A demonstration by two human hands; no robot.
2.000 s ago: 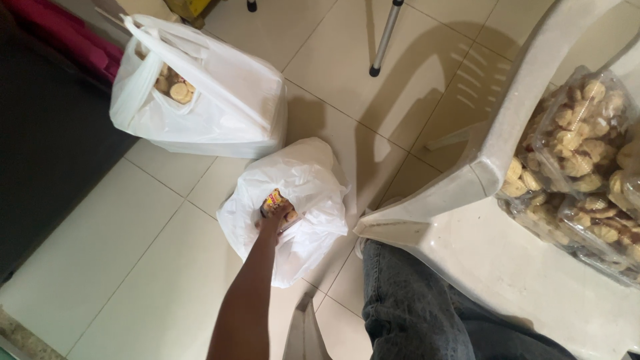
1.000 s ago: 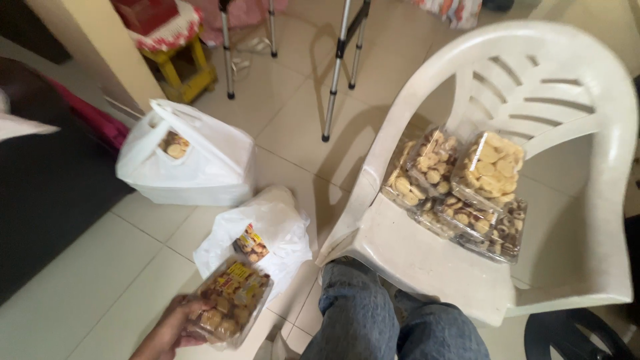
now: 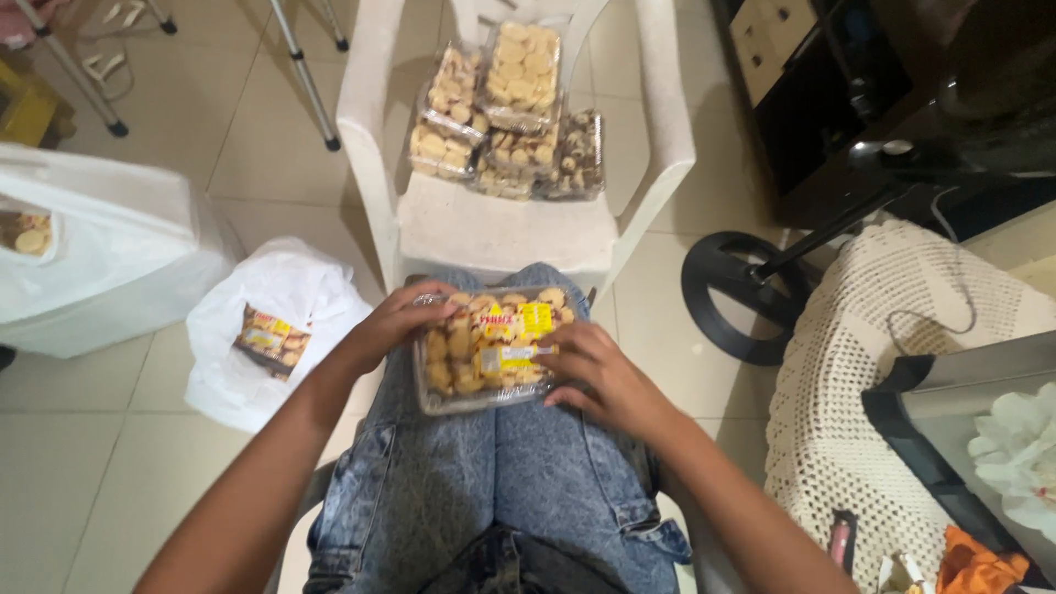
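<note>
A clear plastic box of cookies [image 3: 458, 359] with a yellow printed label rests on my jeans-clad thighs. My left hand [image 3: 404, 318] grips its upper left corner, thumb over the lid. At the box's right side, my right hand [image 3: 590, 371] lies with bent fingers on the lid and the label's edge; whether it grips is unclear. Several more clear boxes of cookies [image 3: 521, 70] are stacked on the seat of a white plastic chair [image 3: 503, 227] in front of my knees. Left of my legs, a white plastic bag [image 3: 322, 289] on the floor shows another labelled packet [image 3: 272, 340] at its opening.
A larger white bag [image 3: 107, 239] with cookies inside stands at the left. Metal legs [image 3: 305, 82] stand behind it. On the right are a round black stand base [image 3: 738, 297] and a table with a crocheted cloth [image 3: 833, 396], bearing a white flower and an orange item.
The cookie box, held by my left hand beside the small bag a second ago, is now on my lap. My right hand has come into view on it. The view has turned right.
</note>
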